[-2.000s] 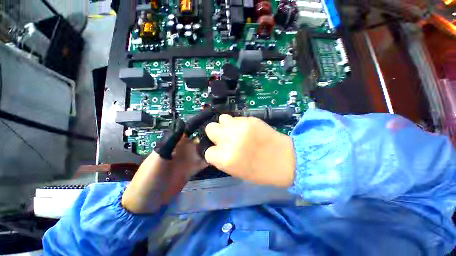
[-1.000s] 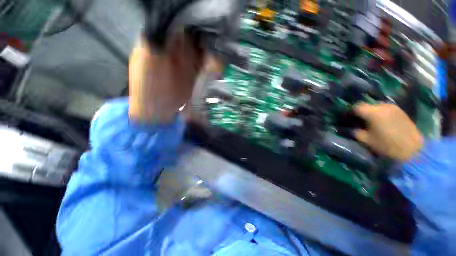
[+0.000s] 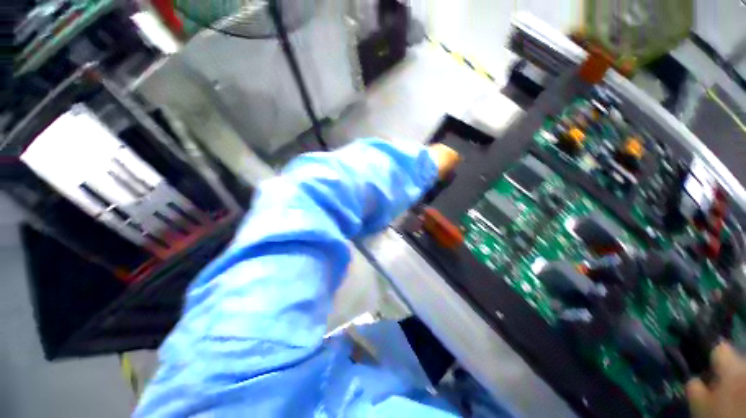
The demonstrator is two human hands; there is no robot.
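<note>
The green circuit board, crowded with grey blocks, black cylinders and small yellow-orange transformers, lies in its black carrier fixture at the right, component side up. My left hand is at the fixture's left edge, small and mostly hidden by its sleeve; its fingers and anything in them cannot be made out. My right hand is blurred and cut off at the lower right edge, over the near part of the board; its fingertips are hard to see.
A black tote with upright silver slotted plates stands at the left. A silver rail runs along the fixture's near edge. Orange-brown blocks sit at fixture corners. A fan stands at the top right.
The view has swung left, bringing the tote and floor into sight. My left hand has moved from above the board's near left corner to the fixture's left edge. My right hand stays over the board.
</note>
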